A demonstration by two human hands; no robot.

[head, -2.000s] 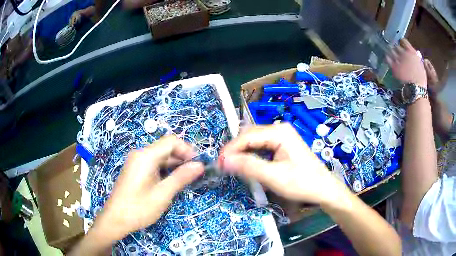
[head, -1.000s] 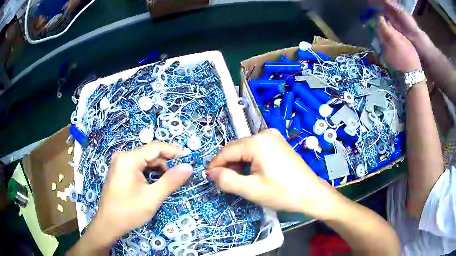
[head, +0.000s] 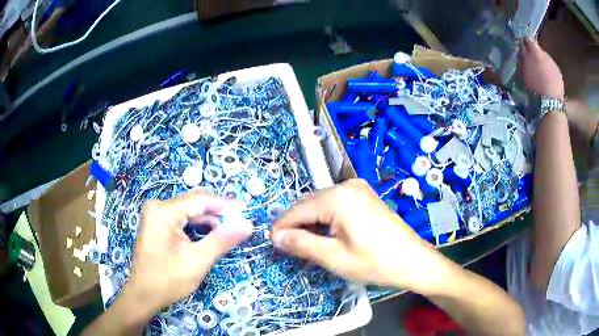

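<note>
My left hand (head: 177, 239) is over the middle of the white tray (head: 299, 98), thumb and index fingertips close together and blurred, at what looks like a circuit board. My right hand (head: 348, 230) is just to its right, thumb and index fingertip pinched at a tiny reddish piece (head: 267, 233). A small gap parts the two hands. The tray is heaped with blue circuit boards (head: 282, 125), white lead wires and white rings (head: 255, 186). The piece between my hands is too small and blurred to make out.
A brown carton (head: 332, 141) at the right holds blue battery packs (head: 371, 86), grey plates (head: 442, 220) and wired rings. A small carton (head: 49, 216) with pale bits stands left, beside a green-and-silver reel (head: 22, 251). Another person's arm (head: 558, 177) reaches beyond the right carton.
Both hands have come lower in the picture since the first frame and stay close together. The other person's arm has shifted; small loose items now show on the belt behind the right carton.
</note>
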